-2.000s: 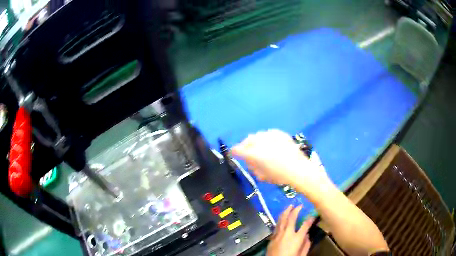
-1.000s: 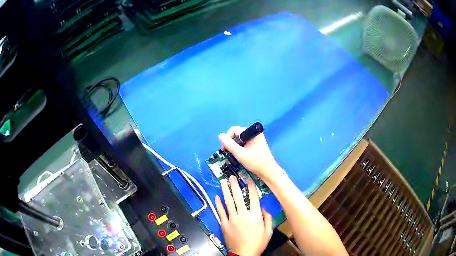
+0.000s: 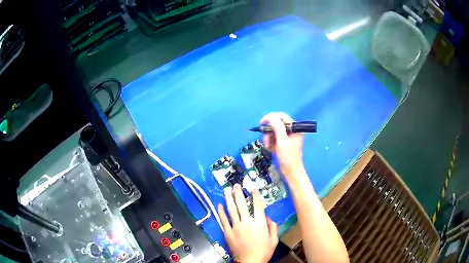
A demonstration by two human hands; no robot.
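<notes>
Two small circuit boards lie side by side on the blue mat (image 3: 231,97), a left board (image 3: 224,173) and a right board (image 3: 255,157). My left hand (image 3: 249,231) rests flat with spread fingers over their near ends, hiding part of them; whether it grips them I cannot tell. My right hand (image 3: 283,141) holds a black marker pen (image 3: 304,127) above the mat, just beyond the right board. The pen lies nearly level, its dark tip pointing left, and does not touch the boards.
The test fixture's clear pressure plate (image 3: 72,210) is at the lower left, with red and black terminals (image 3: 165,241) beside it. A white cable (image 3: 198,191) and metal side handle run along its right side. A divided carton (image 3: 383,210) is at the lower right. A fan (image 3: 398,43) stands far right.
My right hand has moved up and right off the boards, and the pen has turned level. The right board now shows more fully. My left hand has hardly moved.
</notes>
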